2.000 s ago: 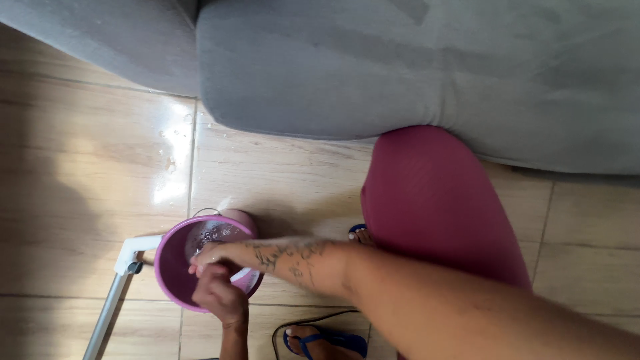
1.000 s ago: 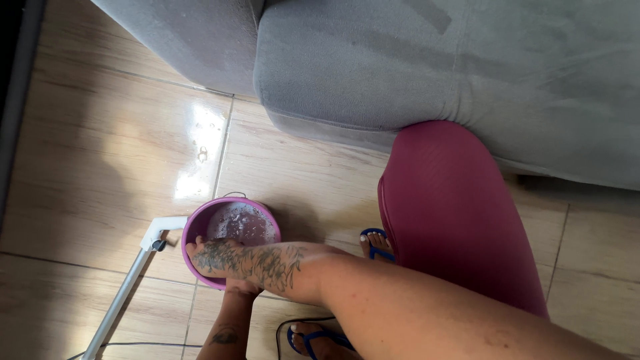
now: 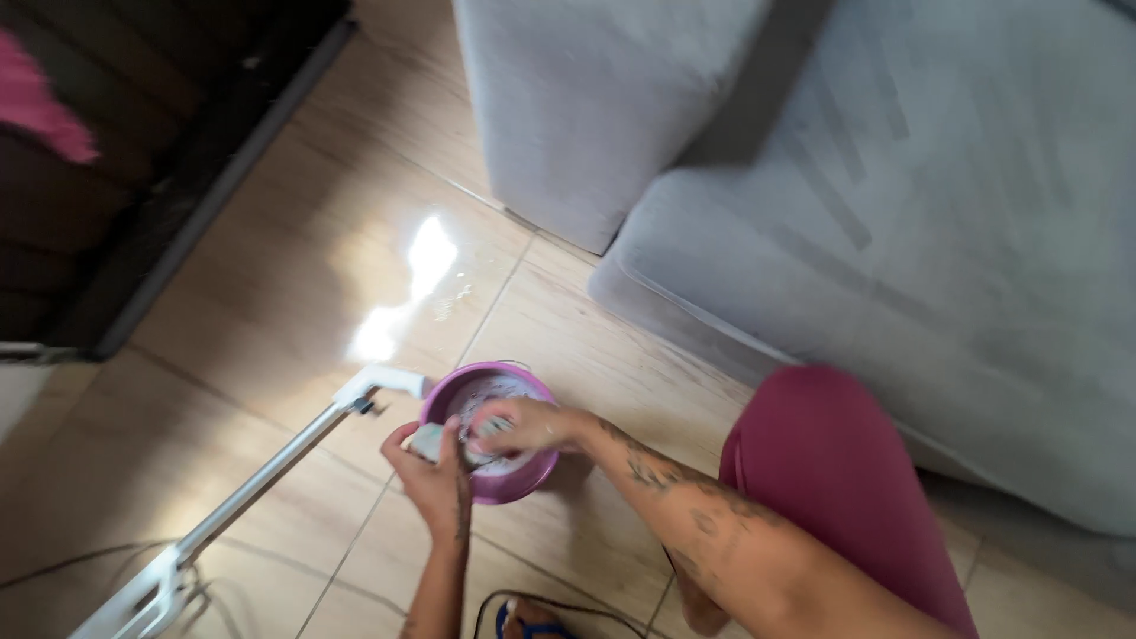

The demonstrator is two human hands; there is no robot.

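A pink-purple plastic bucket [image 3: 515, 488] of sudsy water stands on the tiled floor. Over its left rim my left hand [image 3: 435, 479] grips a pale, wet item [image 3: 429, 442], perhaps a cloth or sponge. My right hand [image 3: 532, 428], blurred and above the suds, has its fingers closed around pale material that looks like part of the same item. Whether the two pieces join is unclear.
A grey upholstered sofa [image 3: 799, 293] fills the upper right. Left of the bucket lies a metal tube with a white handle [image 3: 266, 479], beside a cord. Shiny wet patches [image 3: 430, 257] mark the floor. Dark furniture [image 3: 133, 177] stands upper left; my flip-flop [image 3: 532, 626] is below.
My hands were lower in the bucket one second ago; they are now raised at its rim with the pale item visible. The view has turned and shifted, bringing in the dark furniture.
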